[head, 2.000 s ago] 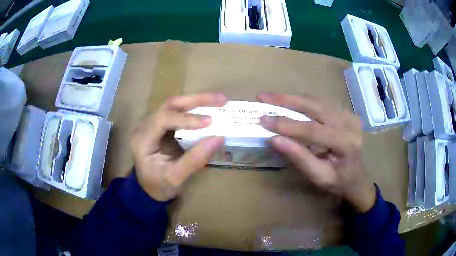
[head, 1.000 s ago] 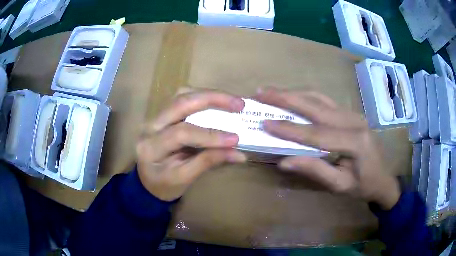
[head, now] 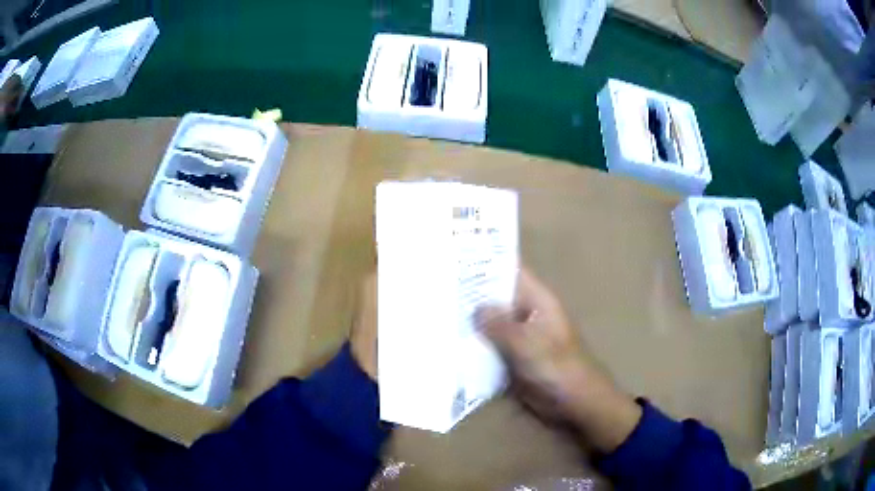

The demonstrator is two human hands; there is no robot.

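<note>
A white retail box (head: 422,307) stands on end or is held upright in front of me, its back with small print facing me. My right hand (head: 537,345) grips its right side, thumb on the printed face. My left hand (head: 365,321) is mostly hidden behind the box's left side; only a strip of it shows, so its fingers cannot be seen. The box looks closed at the top. Its lower end is by my sleeves.
Blister trays with cream hand warmers and black cables lie at left (head: 177,316), back (head: 422,86) and right (head: 726,254). More are stacked at far right (head: 835,374). Closed white boxes (head: 113,62) lie back left on green. Brown cardboard (head: 317,240) covers the bench. A person's hand shows at far left.
The box has turned from lying sideways between both hands to upright, with its long printed face towards me. My left hand has gone behind it. The view has shifted.
</note>
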